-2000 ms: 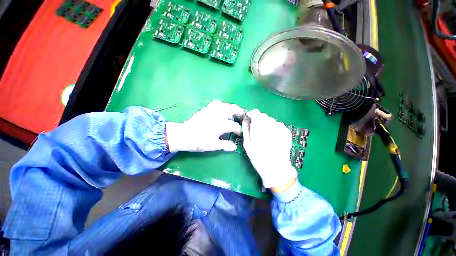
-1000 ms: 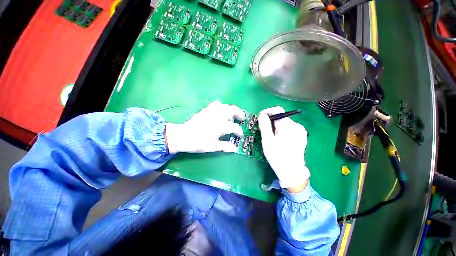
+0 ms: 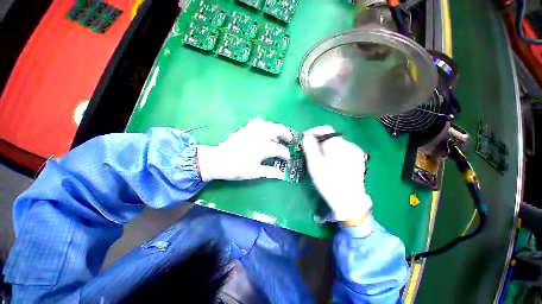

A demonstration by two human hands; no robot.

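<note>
A green circuit board panel (image 3: 294, 165) lies on the green mat between my hands, partly hidden by both. My left hand (image 3: 252, 153), in a white glove, has its fingers on the panel's left edge and holds it. My right hand (image 3: 337, 172), also gloved, is over the panel's right part. It holds dark tweezers (image 3: 328, 136), which show only as a short dark piece at the fingers; their tips are hidden or blurred. A thin wire (image 3: 201, 127) lies on the mat left of my left hand.
Several board panels (image 3: 235, 44) lie at the mat's far left. A round fume hood (image 3: 368, 74) and a fan (image 3: 416, 113) stand beyond my right hand. A soldering stand (image 3: 425, 166) is at the right. A conveyor (image 3: 475, 237) carries a panel (image 3: 491, 147). A red-orange tray (image 3: 44, 77) is left.
Since the first frame my right hand has moved right, away from my left fingers, uncovering part of the panel. The tweezers came into view and now show less than one second ago. My left hand stays.
</note>
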